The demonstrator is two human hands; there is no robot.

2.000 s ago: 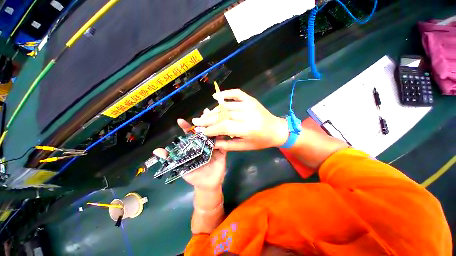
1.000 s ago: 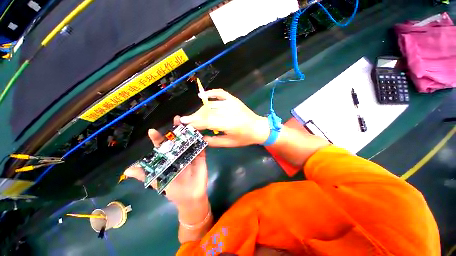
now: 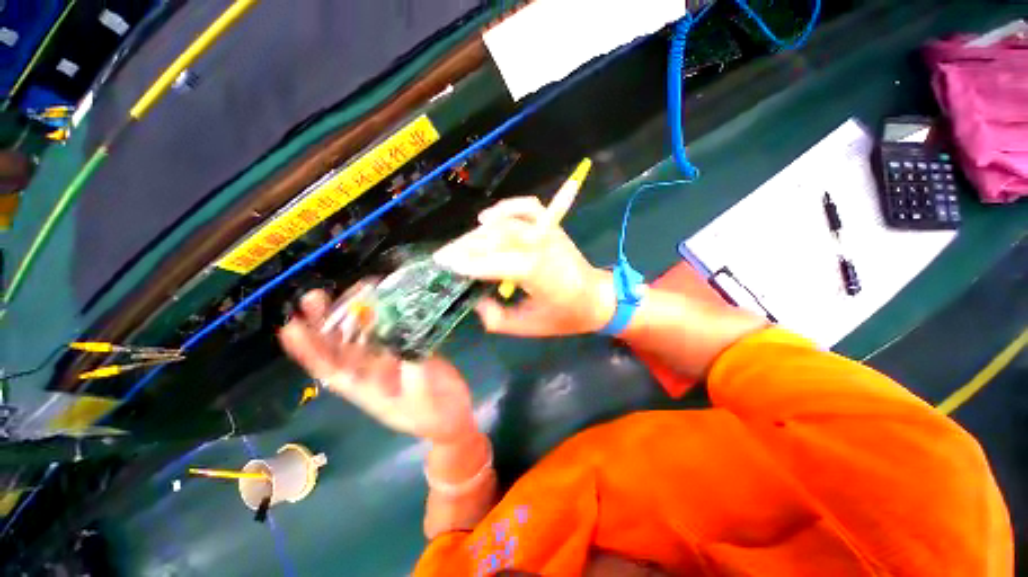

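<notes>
A green circuit board [image 3: 419, 302] is held above the dark bench mat, blurred by motion. My left hand [image 3: 389, 378] is under its lower left side, fingers spread and blurred; whether they grip it cannot be told. My right hand [image 3: 530, 268] has its fingertips at the board's upper right edge and holds a slim yellow hand tool [image 3: 568, 194] that points up and right. A blue wrist strap [image 3: 626, 298] is on my right wrist.
Boards [image 3: 487, 169] stand in the dark recess beyond a long blue line and yellow label [image 3: 327, 194]. A cream cup [image 3: 295, 473] with a thin yellow stick is at lower left. Clipboard paper [image 3: 789, 242], pen, calculator [image 3: 919, 186] and pink cloth [image 3: 978, 113] are at right.
The board has turned from a steep, edge-on view of two stacked layers to show a broad green face. My left fingers have spread. The yellow tool has swung to point up and right.
</notes>
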